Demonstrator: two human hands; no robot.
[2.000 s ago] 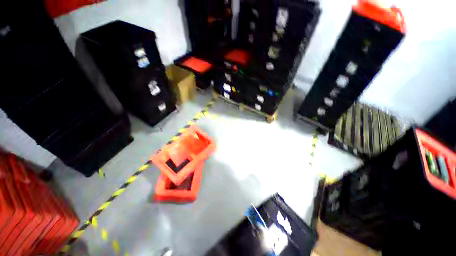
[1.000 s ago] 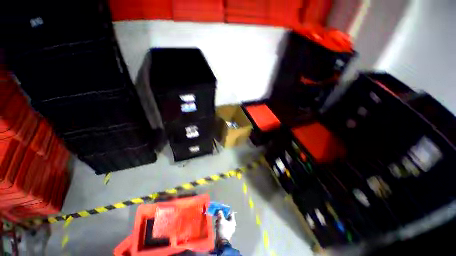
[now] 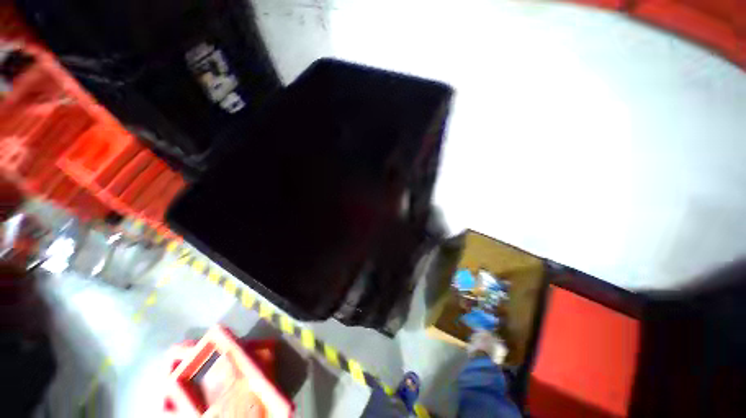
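My right hand [image 3: 488, 347], in a pale glove with a dark blue sleeve, reaches into the open cardboard box [image 3: 523, 282]. A blue piece [image 3: 481, 320] lies right at its fingertips; blur hides whether the fingers hold it. Another blue piece [image 3: 465, 280] and small whitish scraps lie in the box. Red-orange foam trays [image 3: 260, 384] show at the lower left, cut off by the bottom edge; I cannot tell if they are held. My left hand is not in view.
A large black bin [image 3: 303, 188] stands left of the box. A black container with a red top [image 3: 585, 351] stands at its right. Stacked red foam trays [image 3: 123, 167] are at the far left. Yellow-black floor tape [image 3: 307, 336] runs past a blue shoe [image 3: 409, 384].
The view has moved closer to the cardboard box. My right hand, beside the foam trays with a blue piece a second ago, is now inside the box. The trays now appear further left.
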